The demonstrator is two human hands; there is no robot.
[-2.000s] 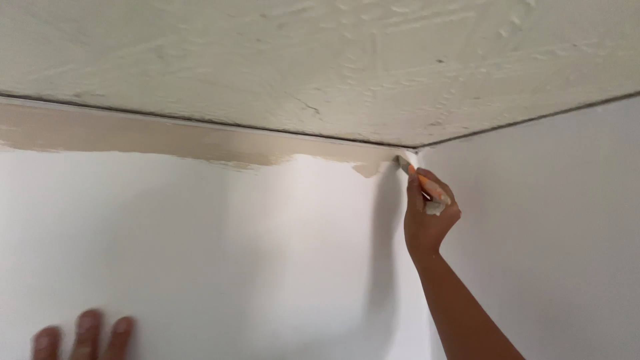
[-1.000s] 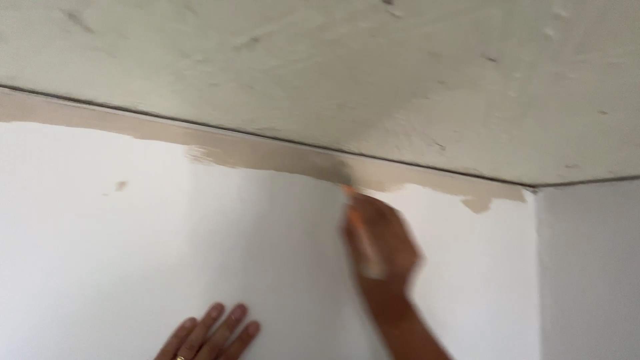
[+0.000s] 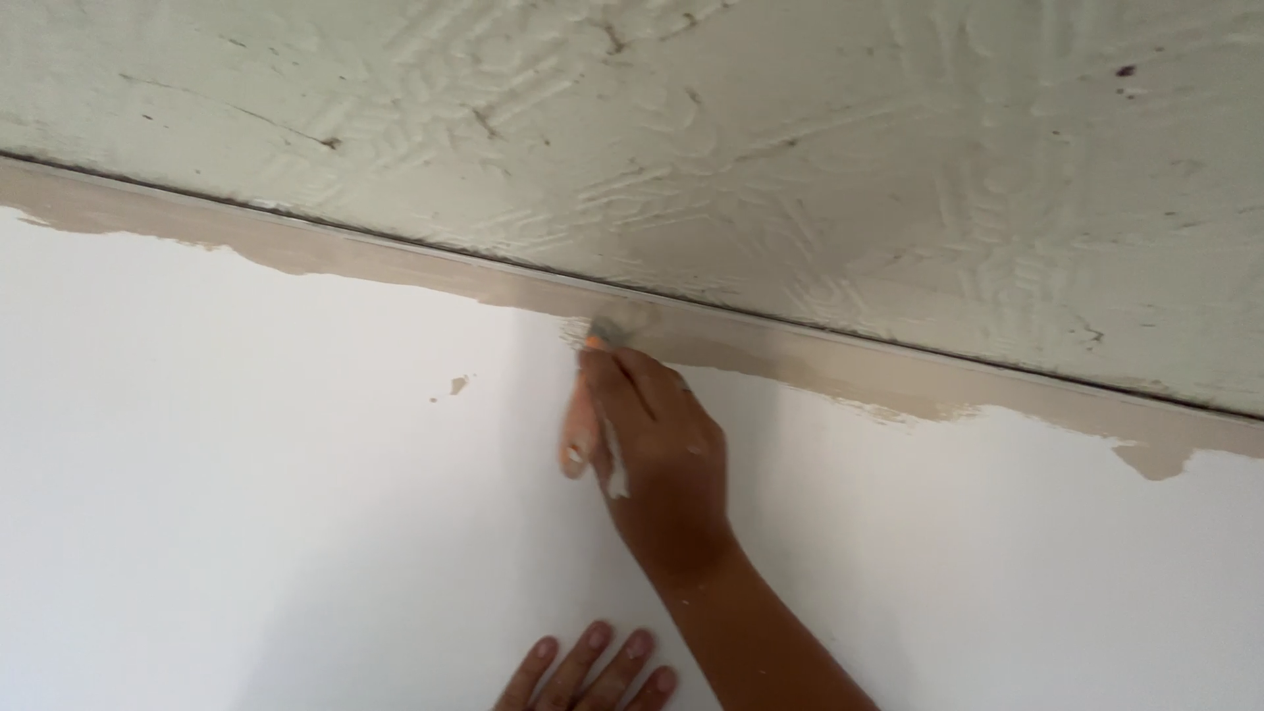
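My right hand (image 3: 657,454) grips a paintbrush (image 3: 578,425) by its orange handle, which points down and bears white paint smears. The brush head, slightly blurred, touches the beige band (image 3: 395,267) that runs along the top of the white wall (image 3: 296,434). Below, at the bottom edge of the view, my left hand (image 3: 592,676) rests with spread fingers against the wall and holds nothing; its palm is out of view. Small flecks of paint show on the right hand and forearm.
Overhead is a pale ceiling (image 3: 691,148) with an embossed pattern, dark specks and fine marks. A narrow trim with a dark gap (image 3: 839,329) separates it from the wall. Left of the brush, a small beige spot (image 3: 458,384) marks the white wall.
My right hand has moved with the brush from the wall corner leftward along the beige band. The view has shifted left, and the corner is no longer seen.
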